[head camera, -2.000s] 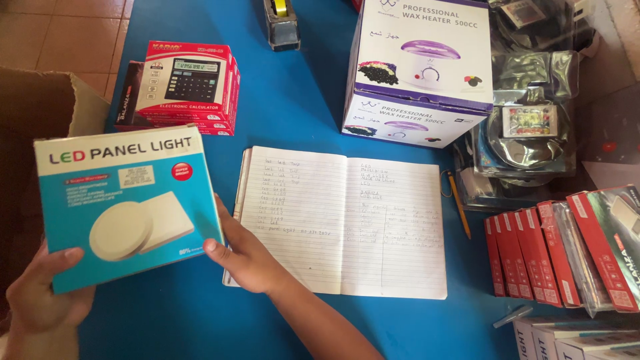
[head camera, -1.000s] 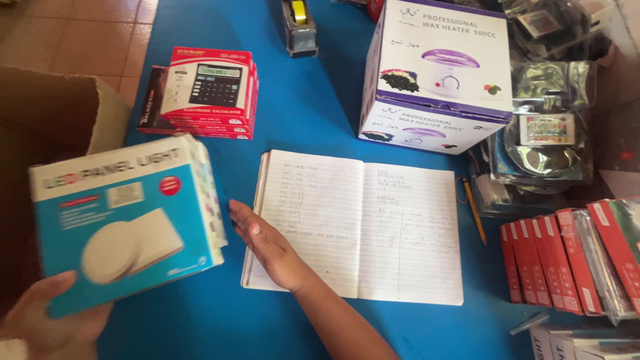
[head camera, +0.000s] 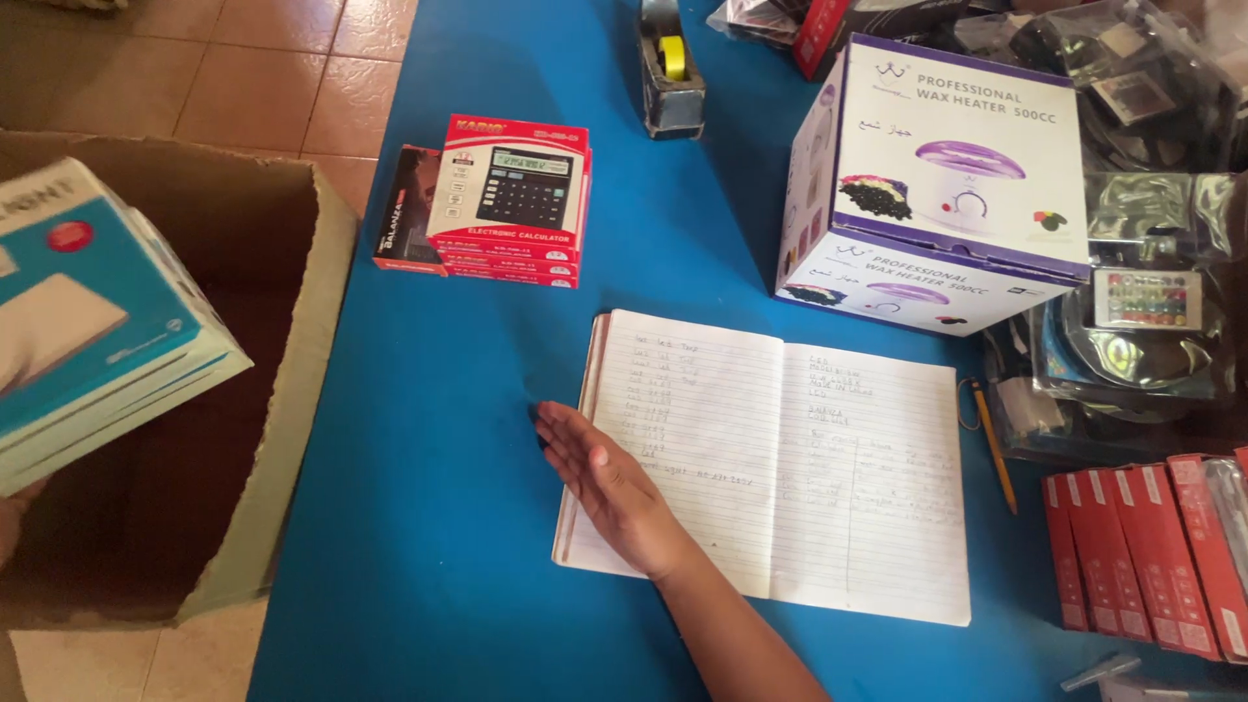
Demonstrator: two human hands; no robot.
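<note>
A stack of LED panel light boxes (head camera: 97,322) is at the left edge, over an open cardboard box (head camera: 283,390). My left hand (head camera: 15,522) holds the stack from below; only a small part of the hand shows. My right hand (head camera: 609,487), empty with its fingers extended, is over the left page of an open lined notebook (head camera: 868,468) with handwriting. The notebook lies on the blue table (head camera: 439,468). A pencil (head camera: 994,448) lies to the right of it.
Calculator boxes (head camera: 512,195) are stacked beyond the notebook beside a dark red box (head camera: 414,210). Further back are a tape dispenser (head camera: 673,97) and a wax heater box (head camera: 955,166). Plastic-bagged items (head camera: 1131,322) and a row of red boxes (head camera: 1136,556) line the right side.
The LED panel light boxes have moved left, over the cardboard box, with my left hand. My right hand, at the boxes' side two seconds ago, is now apart from them. The view has shifted.
</note>
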